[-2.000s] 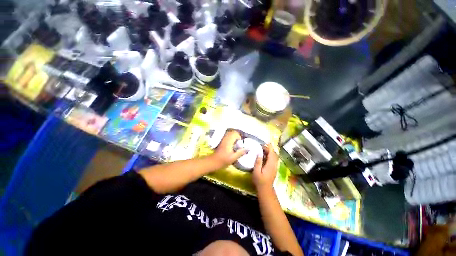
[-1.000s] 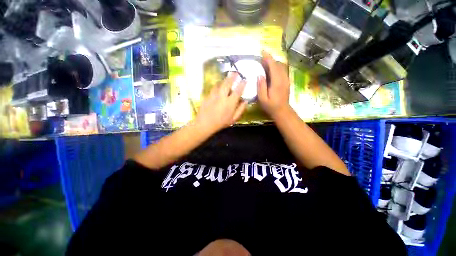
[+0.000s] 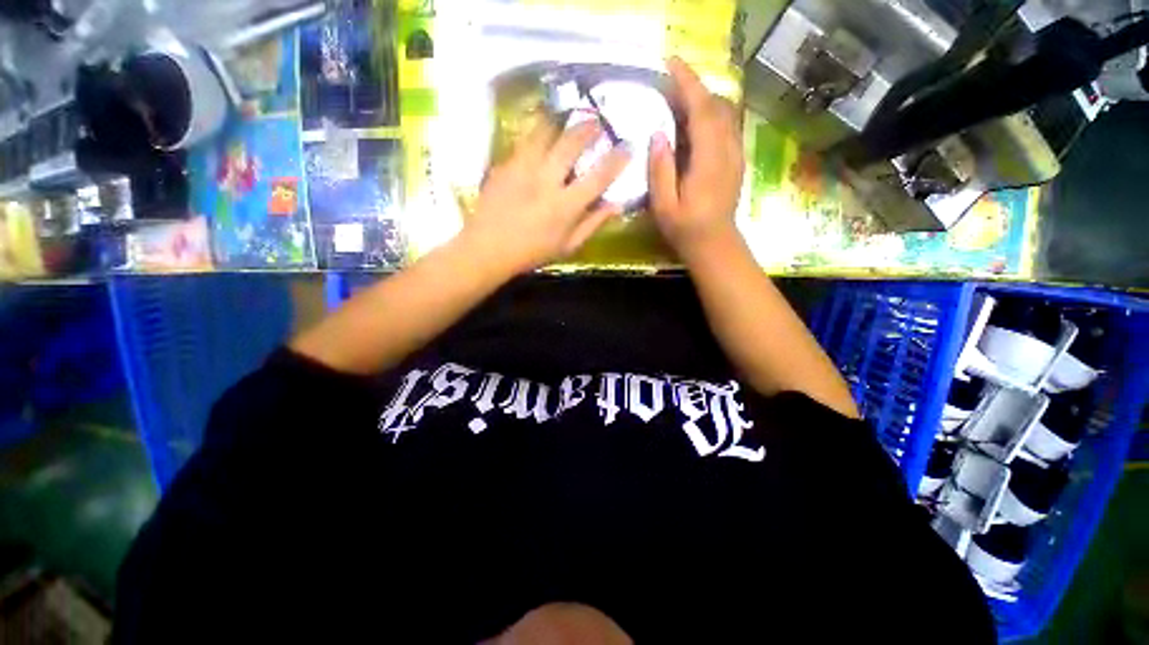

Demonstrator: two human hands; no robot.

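Observation:
A round white base (image 3: 639, 124) lies on the yellow mat (image 3: 580, 250) at the bench's front edge, with a short dark wire across its face. My left hand (image 3: 542, 189) rests on its left side, the thumb and fingers at the wire and rim. My right hand (image 3: 701, 161) holds the base's right rim, thumb on the white face. A dark, shiny patch surrounds the base. Glare hides the detail of the part and the mat around it.
Black-and-white blocks (image 3: 819, 57) stand right of the mat, with the black screwdriver (image 3: 970, 95) over them. A unit with a black round end (image 3: 158, 101) is at left rear. Blue crates hang below the bench edge; the right crate (image 3: 939, 378) holds white and black parts.
The view has tilted down and straightened, so the tub and fan have left the picture. Both hands stay at the white base; my left fingers have shifted slightly over it.

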